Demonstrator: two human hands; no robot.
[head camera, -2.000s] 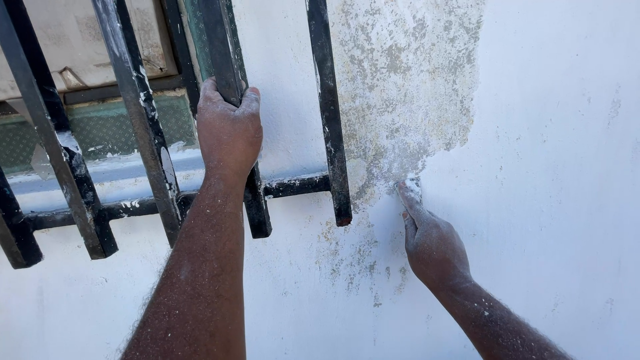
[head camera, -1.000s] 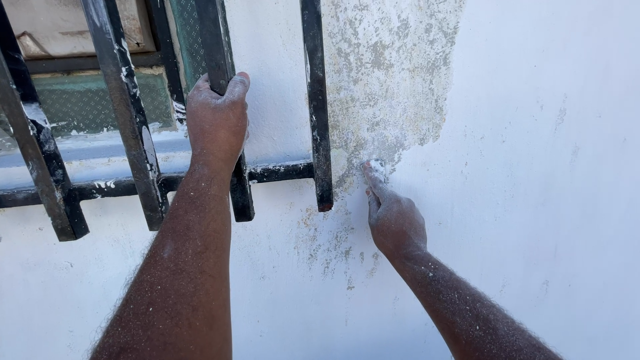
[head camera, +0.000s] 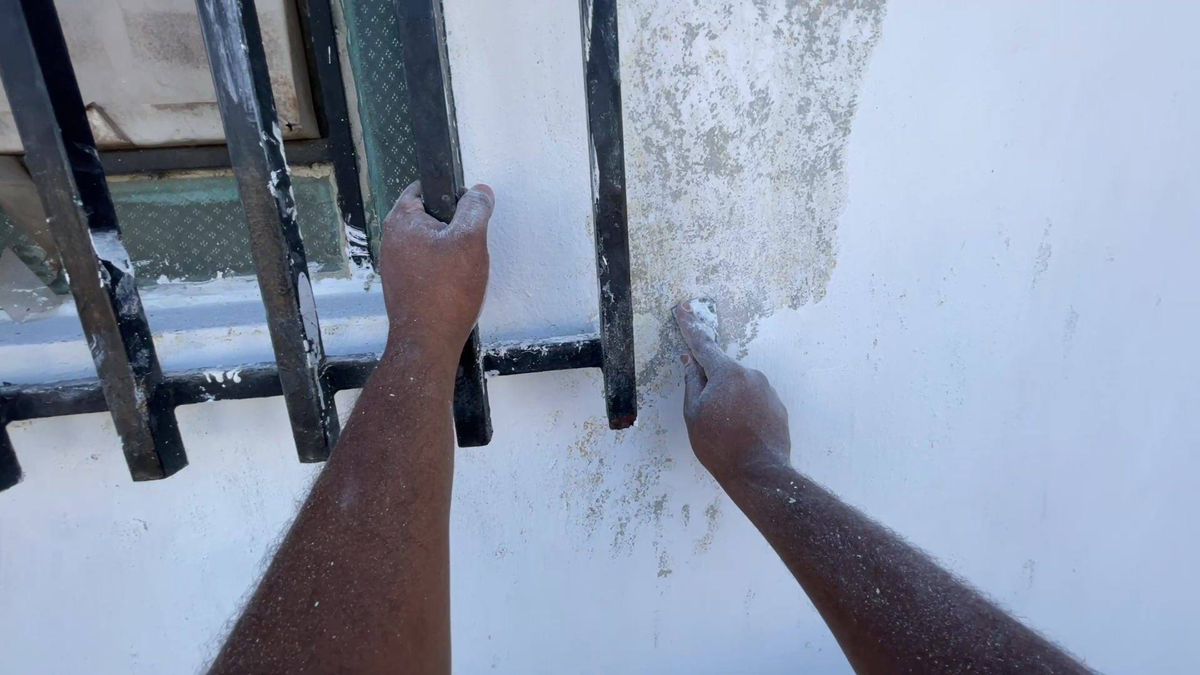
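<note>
My left hand (head camera: 436, 262) is wrapped around a black metal bar (head camera: 431, 103) of the window grille, left of centre. My right hand (head camera: 736, 403) holds a small flat scraper-like blade (head camera: 703, 317) against the wall, its forefinger stretched along it; white material lies on the blade, and the handle is hidden in the hand. Around and above the blade is a bare, mottled grey-beige patch (head camera: 741, 150) in the white painted wall (head camera: 1012, 281). White dust covers both hands and forearms.
The grille's outermost bar (head camera: 614, 216) stands between my hands, its lower end free. A horizontal black rail (head camera: 544, 356) joins the bars. Behind them are patterned green glass (head camera: 225, 225) and a white-smeared window sill (head camera: 253, 309). More speckled wear (head camera: 619, 487) marks the wall lower down.
Both hands keep their holds. The right hand and blade sit slightly closer to the outermost bar than two seconds ago. The view has shifted a little.
</note>
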